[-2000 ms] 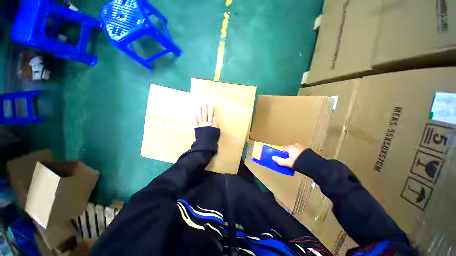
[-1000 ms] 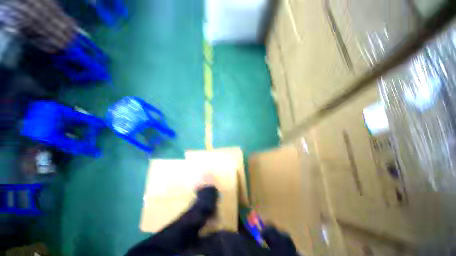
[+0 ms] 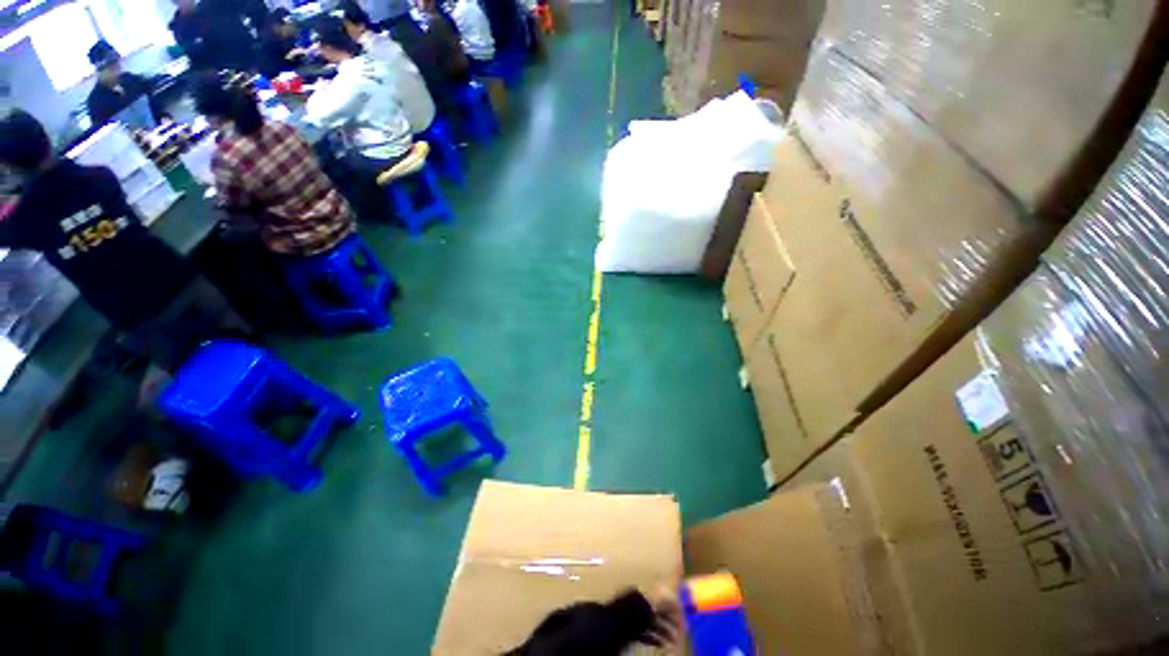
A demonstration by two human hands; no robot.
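A brown carton (image 3: 571,519) stands at the bottom centre, cut off by the lower edge. A shiny strip of clear tape (image 3: 564,565) runs across its facing panel. My left sleeve reaches over the carton from below, and a small blurred part of my left hand (image 3: 668,607) shows at the carton's right edge; its grip is unclear. The tape gun (image 3: 721,625), blue with an orange end, is just right of that hand, beside the carton. My right hand is not visible; the tape gun runs out of the picture at the bottom.
Flat carton blanks (image 3: 782,564) lean at the right against large stacked cartons (image 3: 942,481), some stretch-wrapped. A white bundle (image 3: 673,192) stands ahead beside the yellow line (image 3: 591,346). Blue stools (image 3: 436,410) stand left. Several people (image 3: 276,186) sit along a workbench.
The view has tilted up, showing the workbench and people. The two offset panels seen earlier now appear as one flat panel with a shiny strip. The tape gun is now close against the carton's right edge.
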